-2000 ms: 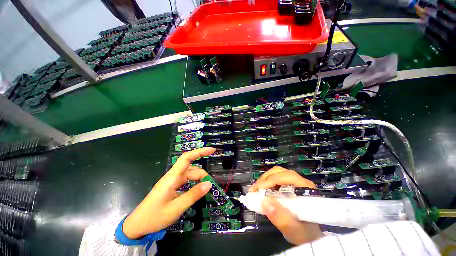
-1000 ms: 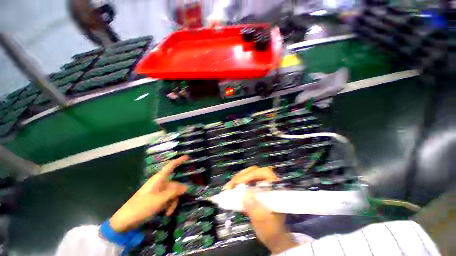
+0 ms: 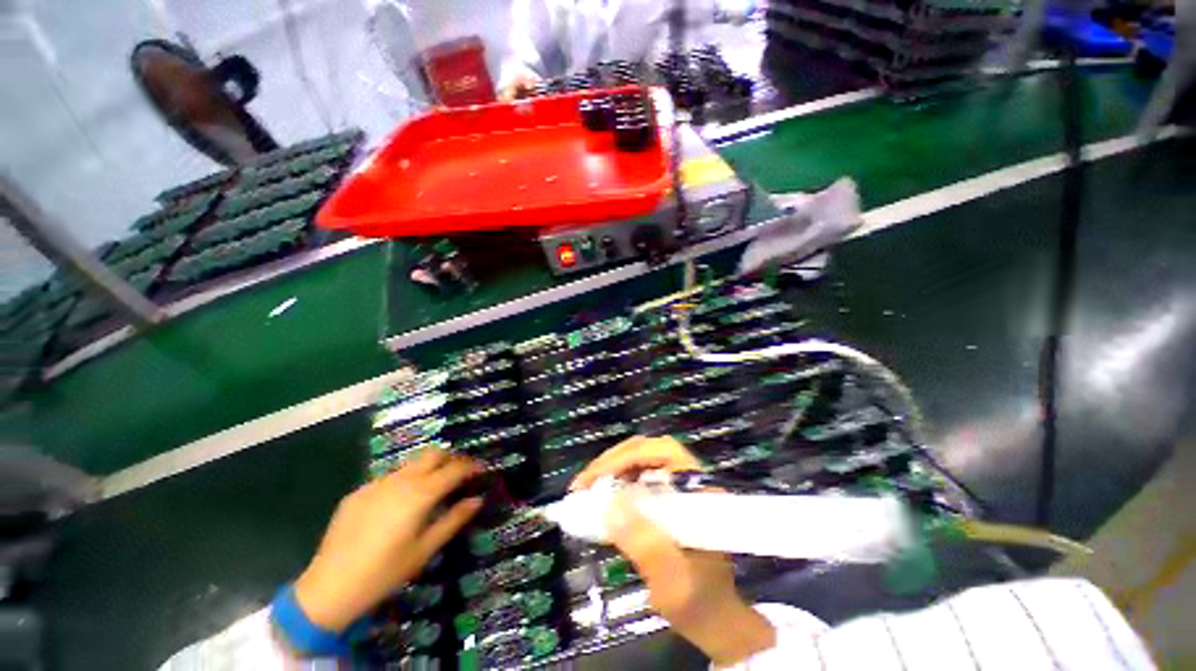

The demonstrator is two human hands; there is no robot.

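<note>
My right hand [image 3: 656, 531] holds a thick white glue syringe [image 3: 774, 524] like a pen, pointing left. Its tip is close to a small green circuit board [image 3: 512, 535] among the rows in the parts tray. My left hand [image 3: 394, 531], with a blue band at the wrist, is left of the tip, fingers bent over the left rows. The fingertips are blurred, and I cannot tell if they grip a board. More small circuit boards [image 3: 505, 574] stand below the tip. The right hand and syringe hide part of the rows.
Behind the tray stands a grey controller [image 3: 617, 243] with a lit red switch and a red plastic tray [image 3: 498, 171] on top. A pale air hose [image 3: 813, 347] curves over the right rows. A grey cloth [image 3: 807, 233] lies right of the controller. A person [image 3: 577, 39] in white is opposite.
The view has turned, so the scene sits further left and shows more beyond the red tray. The tilted board seen earlier between my left fingers no longer shows; those fingers are now more bent.
</note>
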